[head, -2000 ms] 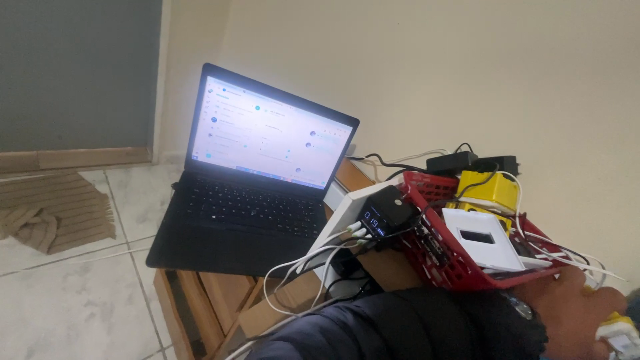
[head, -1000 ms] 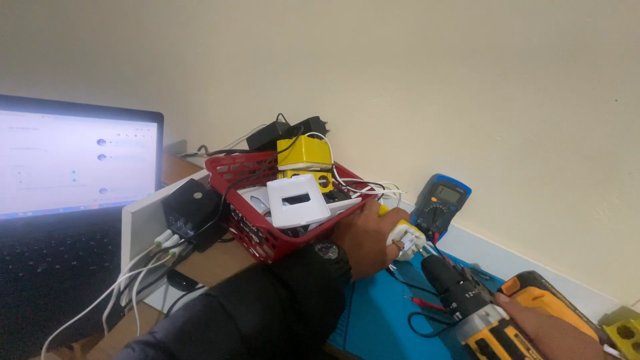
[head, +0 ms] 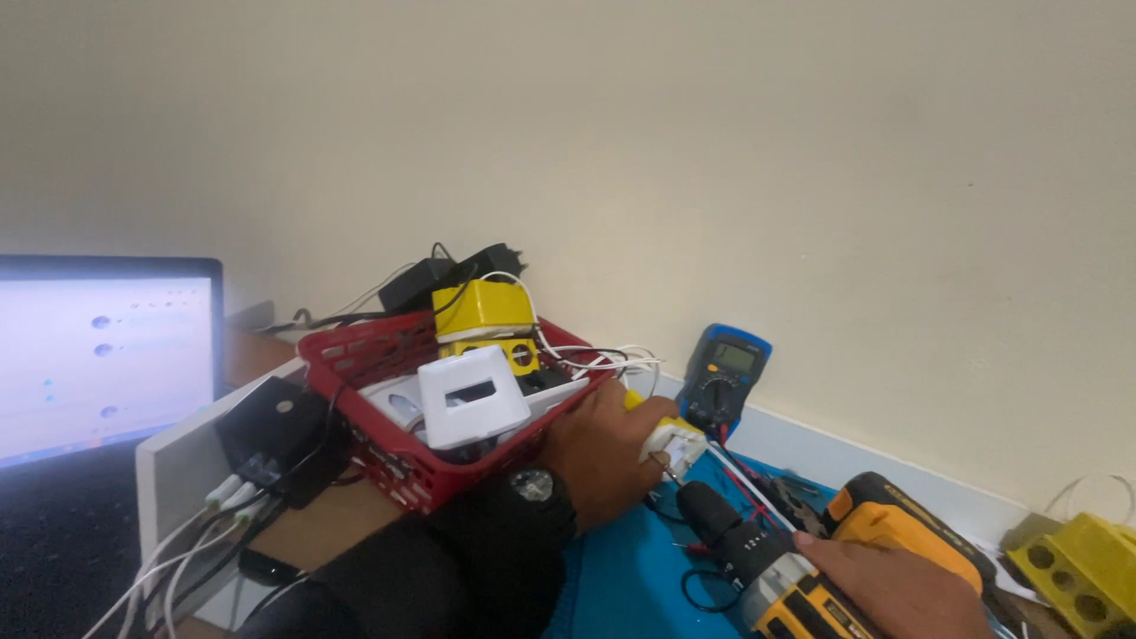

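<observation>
My left hand (head: 608,448), with a watch at the wrist, grips a yellow and white electrical fitting (head: 676,444) just right of the red basket (head: 426,466). My right hand (head: 896,581) holds a yellow and black cordless drill (head: 763,559), pointed up and left. The drill's bit meets or nearly meets the white face of the fitting; the exact contact is too small to tell. The basket holds a white cover plate (head: 475,397), yellow electrical boxes (head: 484,309) and wires.
A blue multimeter (head: 723,377) leans by the wall behind a blue mat (head: 635,568). Pliers and test leads lie near the drill. More yellow boxes (head: 1078,568) are at the right edge. A black charger (head: 284,435) with plugged cables and an open laptop (head: 106,355) stand at left.
The view has swung right from the laptop. Since one second ago, the drill has come up closer against the fitting in my left hand. The drill was out of view two seconds ago.
</observation>
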